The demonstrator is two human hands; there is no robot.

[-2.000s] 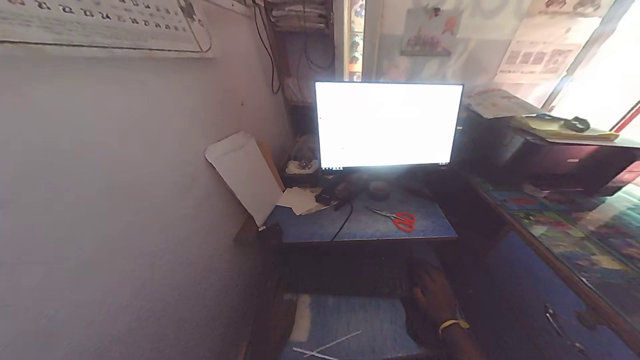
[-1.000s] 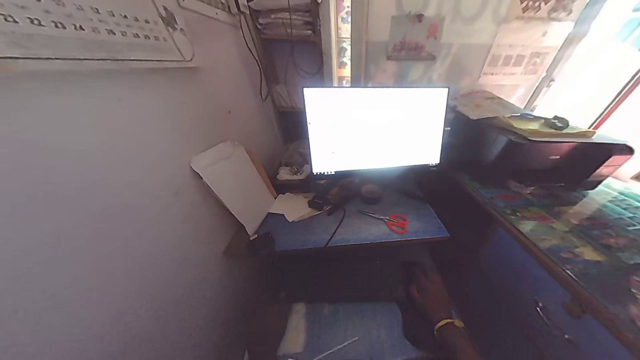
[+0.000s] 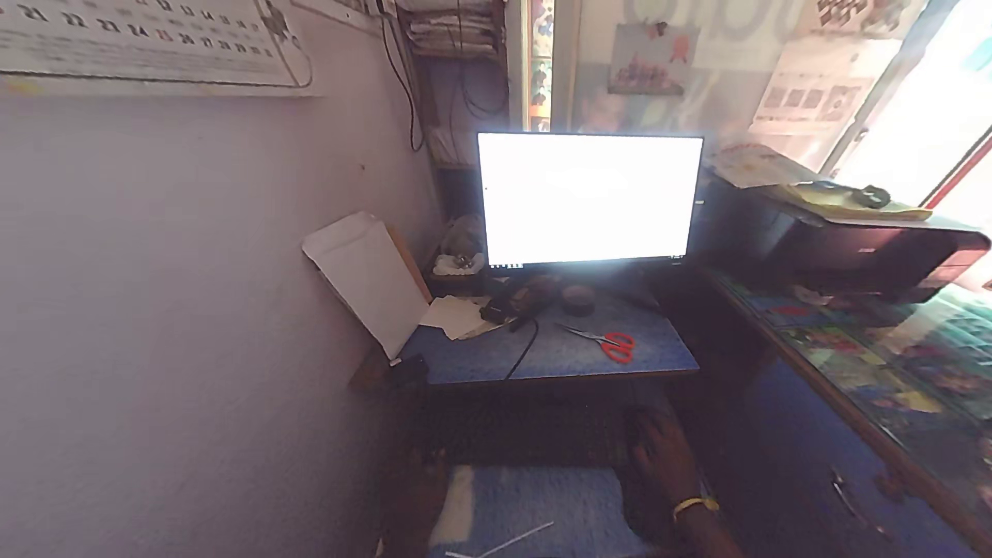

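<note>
My right hand (image 3: pixel 659 449), with a yellow band at the wrist, rests over a dark computer mouse (image 3: pixel 642 418) on the lower shelf, right of a black keyboard (image 3: pixel 515 430). At the keyboard's lower left edge lies my left hand (image 3: pixel 426 473), dim in shadow; whether its fingers touch the keys is hard to tell. A lit monitor (image 3: pixel 590 201) stands behind the blue desk top (image 3: pixel 558 358). Red-handled scissors (image 3: pixel 618 346) lie on that desk top, their blades pointing left, near a dark round object (image 3: pixel 577 298) and a black cable (image 3: pixel 525 353).
White paper or an envelope (image 3: pixel 368 279) leans at the left wall beside loose papers (image 3: pixel 457 316). To the right, a dark printer (image 3: pixel 868 252) bearing papers stands on a glass-topped counter (image 3: pixel 860 353). The desk top's front edge overhangs the keyboard shelf. A calendar (image 3: pixel 155 46) hangs upper left.
My left hand now shows at the keyboard's lower left. My right hand stays by the mouse.
</note>
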